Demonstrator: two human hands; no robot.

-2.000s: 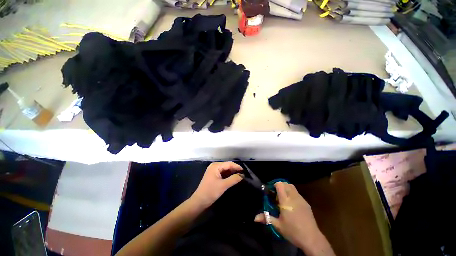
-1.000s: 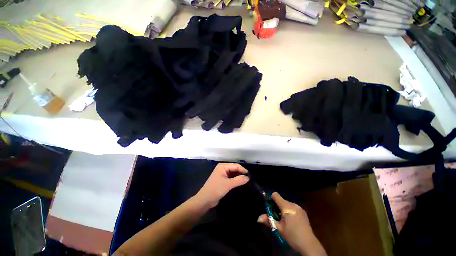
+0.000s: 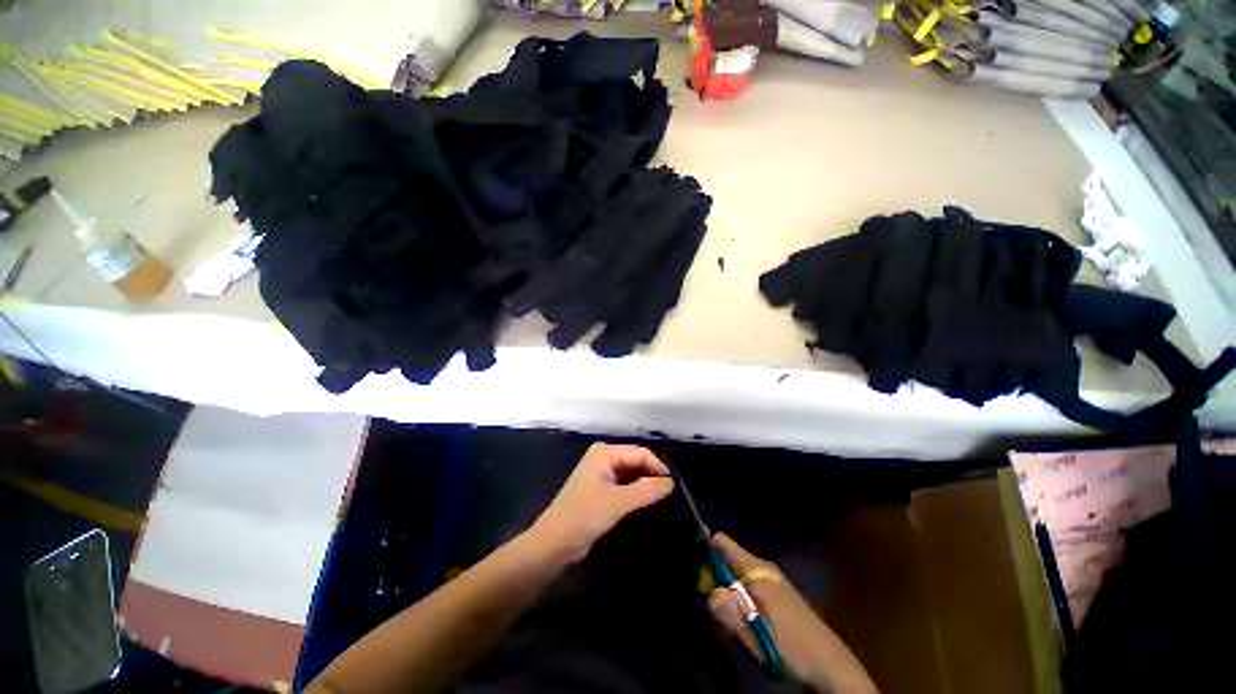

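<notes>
My left hand (image 3: 606,495) is over my lap, just below the table edge, with thumb and fingertips pinched. A black fabric piece seems to be between them, but it blends into the dark clothing and its outline cannot be told. My right hand (image 3: 773,610) is lower right and holds scissors (image 3: 739,594) with teal-green handles. Their dark blades point up and left to my left fingertips and look nearly closed. A yellow wrap is on my right hand. A large black fabric pile (image 3: 447,217) lies on the table's left, a smaller black pile (image 3: 949,305) on its right.
The table's white front edge (image 3: 542,410) runs above my hands. A brown cardboard box (image 3: 949,569) is right of my lap, with a black heap (image 3: 1166,597) beyond. A bottle (image 3: 129,264) and phone (image 3: 75,610) are left. Grey-beige bundles (image 3: 1037,41) lie at the back.
The view has shifted slightly, moving the piles right in the picture. The scissors were spread open two seconds ago and now look nearly closed. My right hand has moved slightly down.
</notes>
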